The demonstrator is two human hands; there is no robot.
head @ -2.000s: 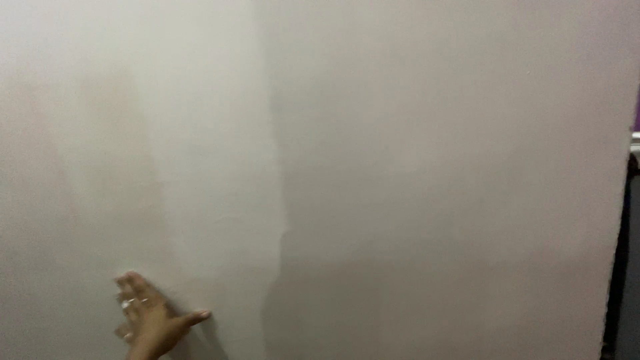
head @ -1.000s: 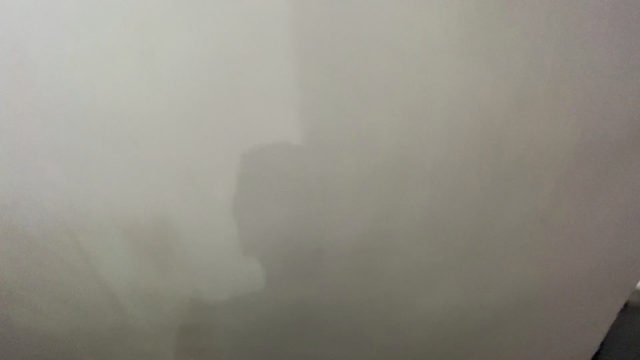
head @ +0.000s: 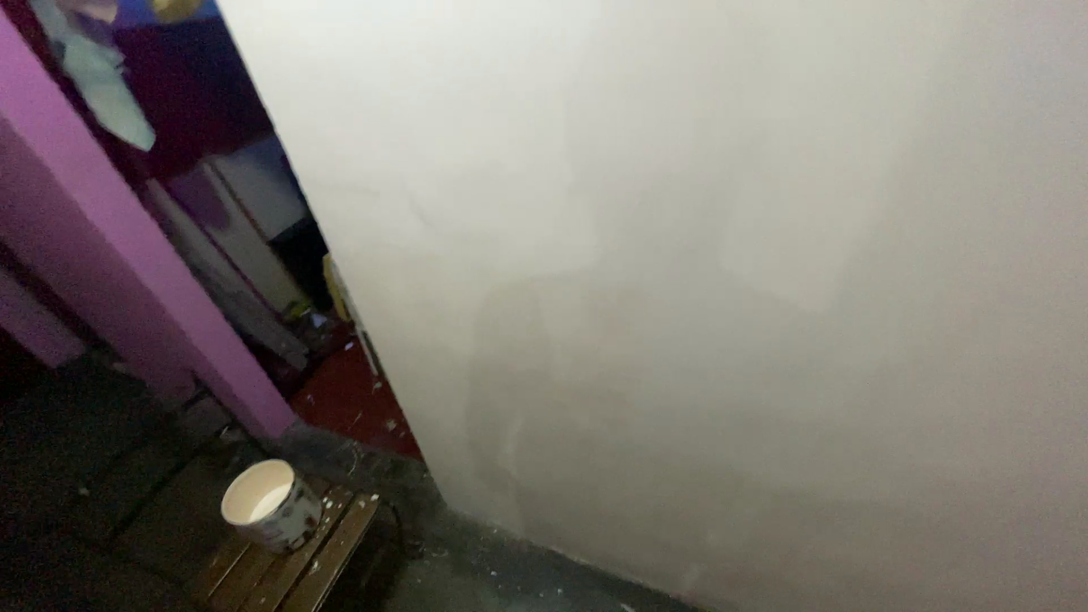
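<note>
Neither of my hands is in view. A large pale wall panel (head: 680, 255) fills the middle and right, with soft shadows and slightly darker patches across it. At the lower left, an open tub (head: 293, 520) with a patterned outside and something white inside stands upright on a slatted wooden stool (head: 331, 552). White specks lie on the slats.
A purple post (head: 161, 263) slants down the left side. Beyond it, a doorway shows a red floor (head: 361, 391) with small debris and a pale cloth (head: 110, 89) hanging above. Dark, speckled floor (head: 484, 569) runs along the wall's foot.
A hand touching the wall at the lower left two seconds ago is out of view. The view has swung, and the tub, stool and doorway now show.
</note>
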